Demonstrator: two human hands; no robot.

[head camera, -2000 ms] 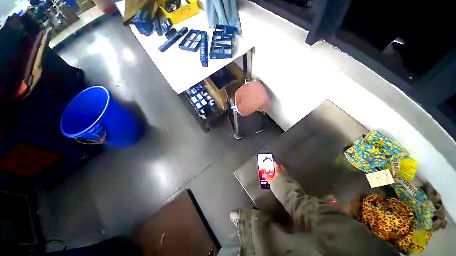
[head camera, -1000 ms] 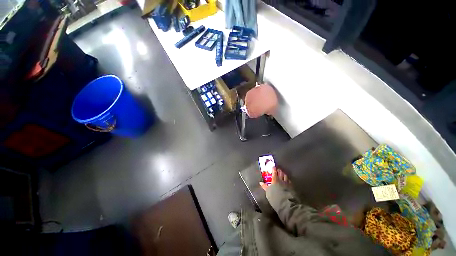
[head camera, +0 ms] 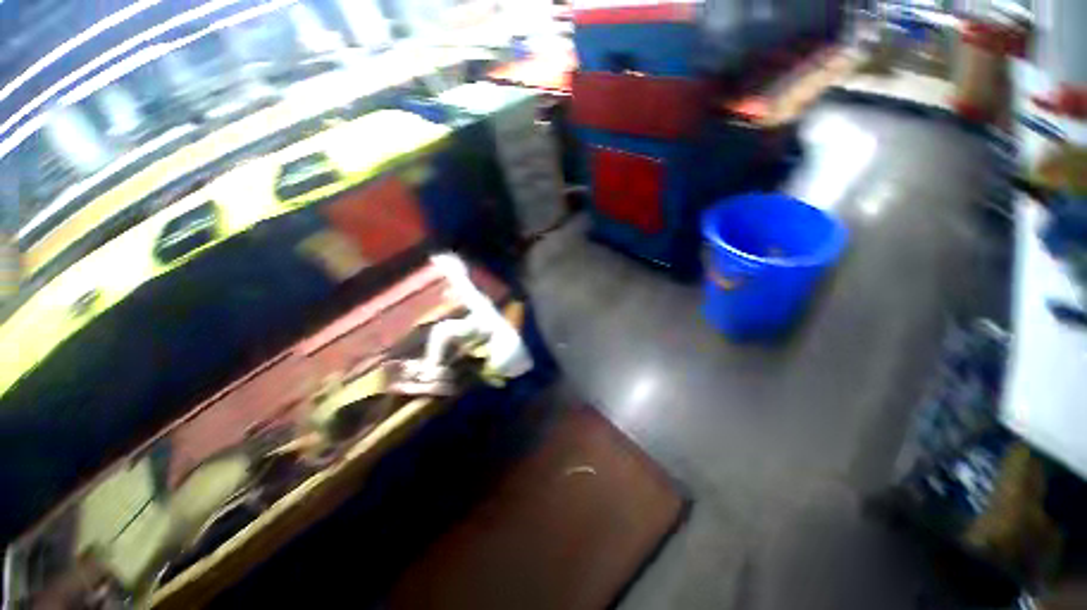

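No hand shows in this blurred head view; both my left hand and my right hand are out of the picture. The long red-brown ledge [head camera: 292, 474] with a wooden front edge lies in front at the left. Khaki-yellow cut pieces [head camera: 212, 495] lie in it, mixed with dark and pinkish scraps. White strips [head camera: 483, 324] are heaped at its far right end. The phone is not in view.
Behind the ledge stands the dark-blue press with a yellow top [head camera: 247, 188]. A brown mat or board [head camera: 548, 518] lies on the floor. A blue bin [head camera: 769, 268] stands beyond it, near a red and blue machine [head camera: 632, 125]. A white table [head camera: 1049, 369] is at the right edge.
The view has swung left from the grey table to the ledge and press. The phone and the hand holding it have left the picture. The blue bin now shows right of centre.
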